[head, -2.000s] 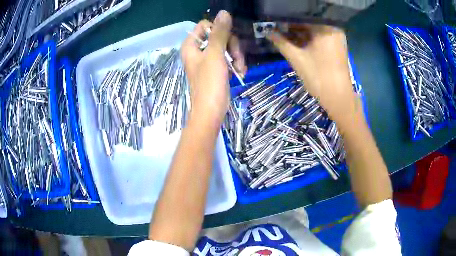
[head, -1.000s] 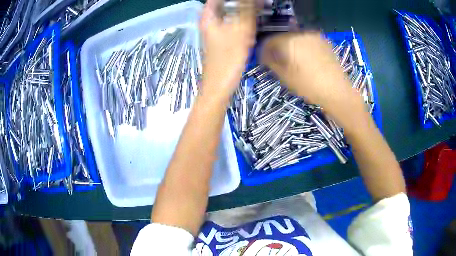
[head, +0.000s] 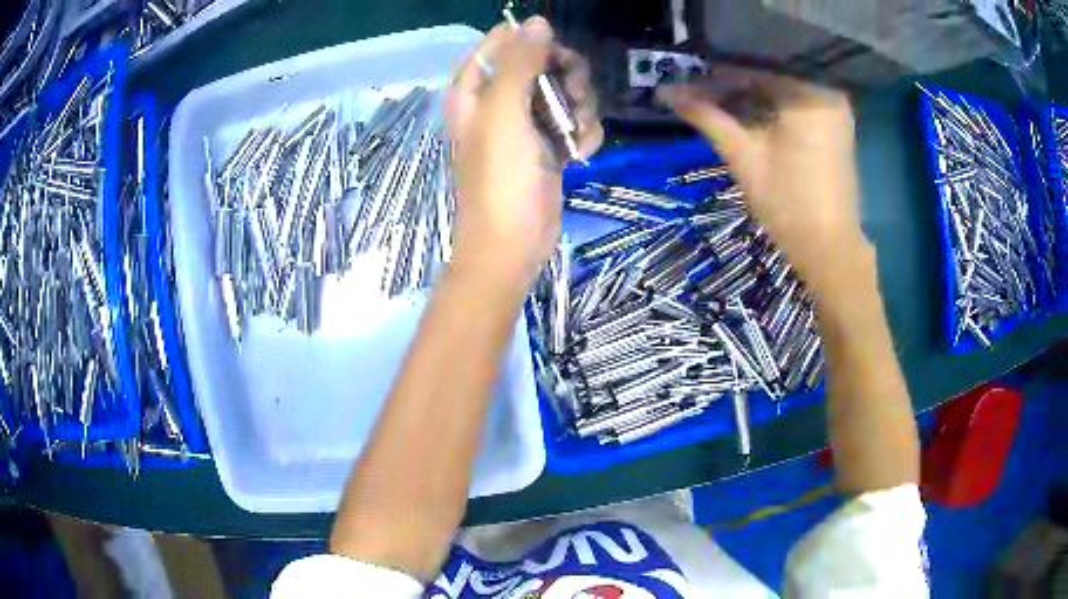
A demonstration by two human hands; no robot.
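Observation:
My left hand (head: 509, 152), bare, is closed around a few silver metal shafts (head: 559, 115) above the gap between the white tray and the blue bin. My right hand (head: 779, 140), bare and slightly blurred, is beside the small silver fixture (head: 658, 68) at the top, fingertips at its right side. Whether its fingers hold a shaft cannot be told. The blue parts bin (head: 691, 451), heaped with shafts, lies below both hands. The white parts tray (head: 351, 421) with loose rows of shafts is left of it, partly behind my left forearm.
The grey press block (head: 843, 41) stands above my right hand. Blue bins full of shafts stand at the far left (head: 123, 234) and far right (head: 946, 234). More trays of shafts show upper left. A red stool (head: 984, 445) is on the floor at right. Another person's legs show lower left.
My hands have moved apart from near each other at the fixture, the right one to the right. The camera view has shifted, showing more of the press block.

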